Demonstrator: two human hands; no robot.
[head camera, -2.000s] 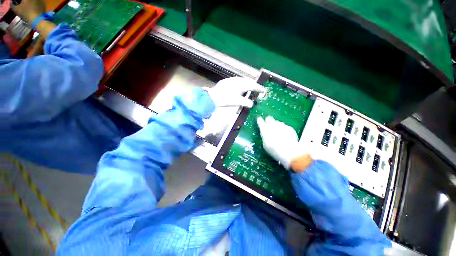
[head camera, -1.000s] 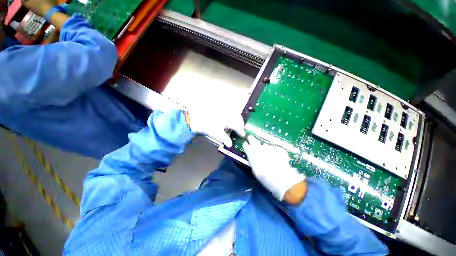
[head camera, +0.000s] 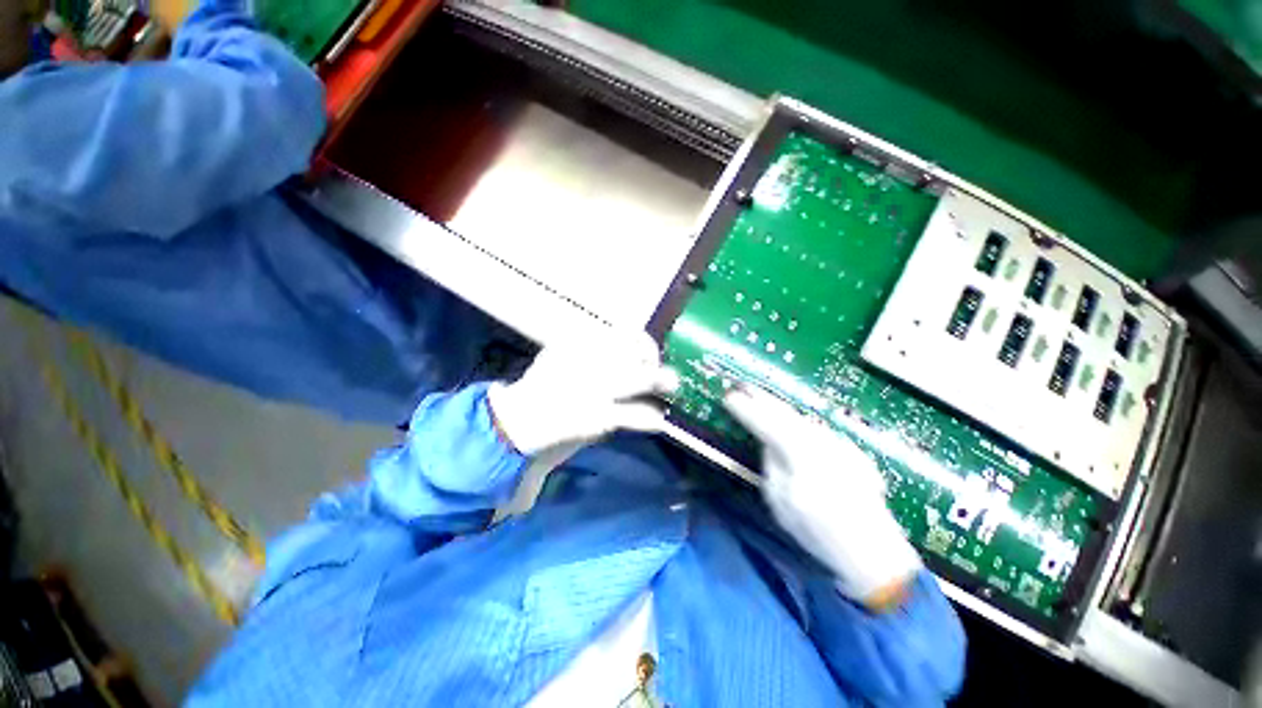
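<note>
A green printed circuit board (head camera: 796, 291) lies in a dark carrier frame (head camera: 729, 217) with a light metal rim, across the conveyor. A white slotted cover plate (head camera: 1026, 342) lies over the board's upper right part. Small dark hold-downs sit along the carrier rim. My left hand (head camera: 588, 392), white-gloved, is at the carrier's near left corner, fingertips at the rim; whether it grips is unclear. My right hand (head camera: 826, 495), white-gloved, lies over the board's near edge, fingers pointing to my left hand. Its fingertips are partly blurred.
Silver conveyor rails (head camera: 485, 281) run from upper left to lower right. A neighbour's blue sleeve (head camera: 166, 145) is at the left, beside an orange-red tray (head camera: 374, 62) with a green board. Yellow-black tape (head camera: 139, 463) marks the floor. A dark surface (head camera: 1207, 512) is at the right.
My left hand has moved from the carrier's far left side to its near left corner. My right hand has moved from mid-board to the near edge. The carrier appears slightly higher in view.
</note>
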